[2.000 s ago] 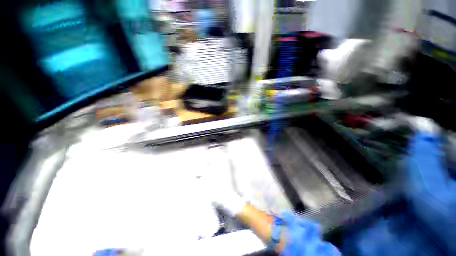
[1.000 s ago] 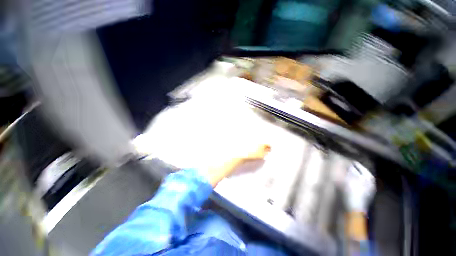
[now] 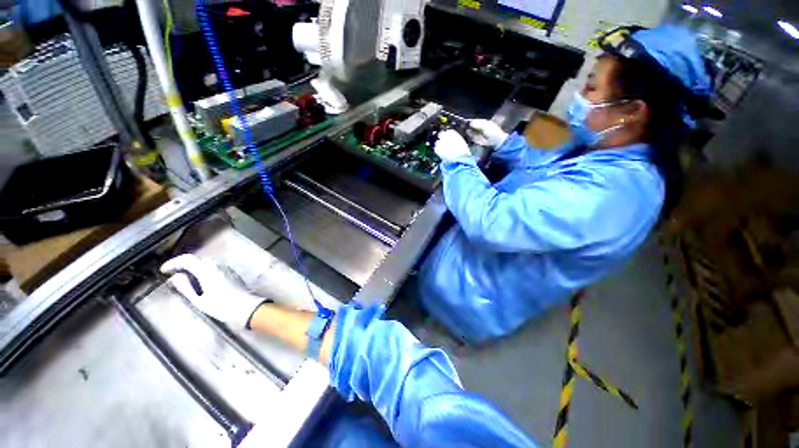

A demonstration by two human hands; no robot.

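My right hand [image 3: 215, 291], in a white glove with a blue strap at the wrist, reaches over the conveyor's near section. Its fingers are curled near a dark shaft [image 3: 236, 350] by the far rail. A dark shape shows at the fingertips; whether it is held or is part of the conveyor I cannot tell. A second dark shaft [image 3: 166, 359] lies beside the first across the scuffed silver bed plate [image 3: 66, 385]. A coiled blue cord [image 3: 238, 114] hangs down to my wrist strap [image 3: 318, 332]. My left hand is out of view.
A masked coworker [image 3: 543, 210] in light blue stands at right, gloved hands at a green circuit board [image 3: 394, 144]. Another board [image 3: 254, 127] lies on the far ledge near a white fan [image 3: 350, 39]. A black bin [image 3: 61, 192] sits at left. Yellow-black tape [image 3: 569, 372] marks the floor.
The view has swung right to the coworker. My bare left hand, seen over the bed a second ago, is out of view. My gloved right hand now reaches near the far rail.
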